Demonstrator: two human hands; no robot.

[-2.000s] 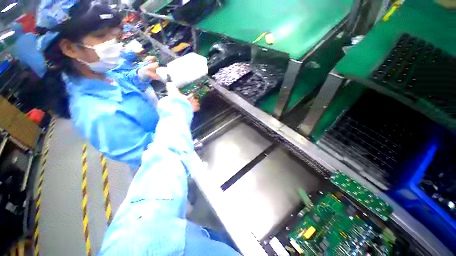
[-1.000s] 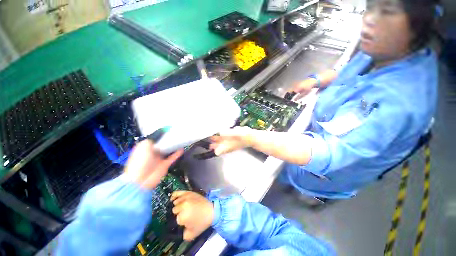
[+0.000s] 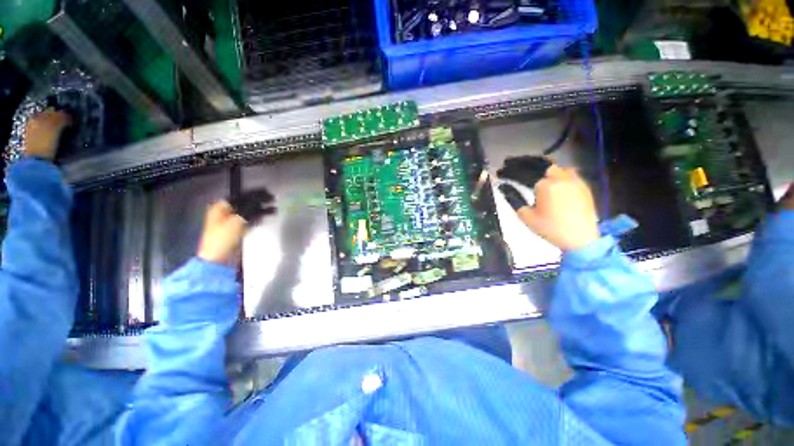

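Note:
A green circuit board [image 3: 405, 200] crowded with small parts lies in a dark carrier on the conveyor, in front of me. A narrow green strip [image 3: 370, 124] sits at the carrier's far edge. My left hand [image 3: 233, 228] is over the metal left of the board, with black at its blurred fingertips; I cannot tell whether it holds a part. My right hand [image 3: 553, 202] is right of the board, thumb and fingers apart. Its fingertips are black, seemingly covered, and no separate part shows between them. Neither hand touches the board.
A blue bin [image 3: 487, 61] of dark cylinders stands behind the conveyor rail [image 3: 392, 329]. A second board [image 3: 709, 165] lies at the right. A neighbour's hand [image 3: 45, 132] is at the far left, another person's sleeve [image 3: 770, 270] at the right edge. Yellow parts [image 3: 770, 19] lie top right.
The view has swung from the left neighbour to the right one, then back to the board in front. The white block-like object my left hand held is out of view. My hands are now apart.

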